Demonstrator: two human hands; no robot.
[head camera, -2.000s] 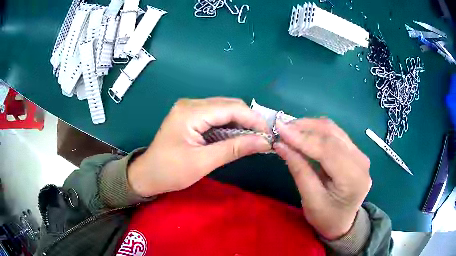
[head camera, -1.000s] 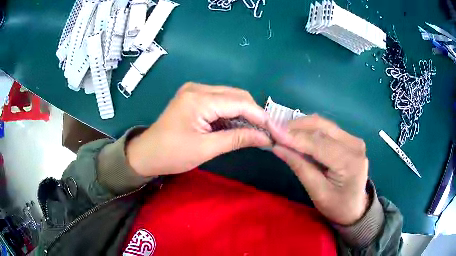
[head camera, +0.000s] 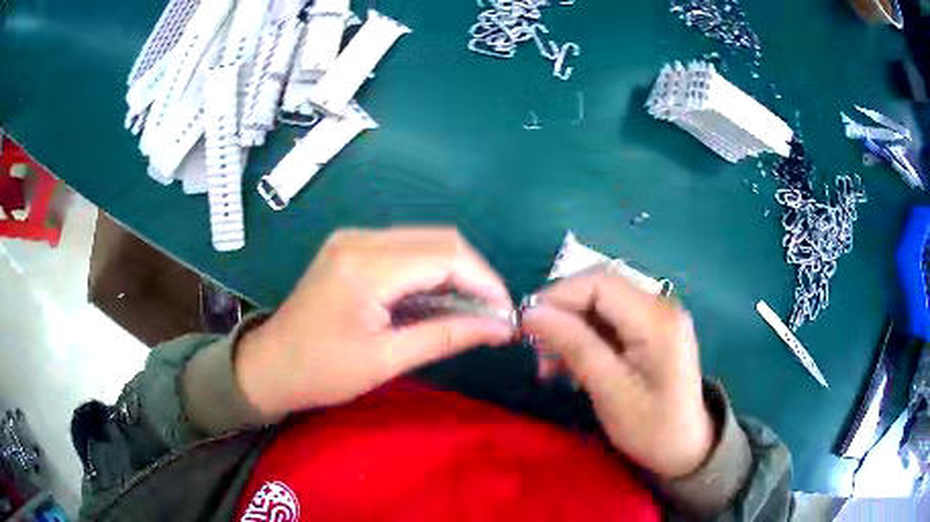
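My left hand (head camera: 372, 316) holds a long pale strap piece (head camera: 449, 304), mostly hidden in the curled fingers, its end between thumb and index finger. My right hand (head camera: 617, 357) is just right of it, thumb and index finger pinched on a tiny shiny metal part (head camera: 529, 303) at the strap's end. What that part is cannot be told. A short white strap piece (head camera: 581, 260) with a metal loop lies on the green table (head camera: 459, 184) behind my right hand, partly hidden by it.
A pile of pale straps (head camera: 224, 133) lies at the left. A stack of strap pieces (head camera: 734, 117) stands back right, beside tangled buckle loops (head camera: 816, 235). More loops (head camera: 505, 25) lie at the back. Tweezers (head camera: 792, 342) lie at right. A blue tray (head camera: 915, 265) is at the right edge.
The view has shifted, so the table things sit lower. The hands' fingertips, touching a second ago, now show a narrow gap with shiny metal at it. The short strap behind the right hand shows more.
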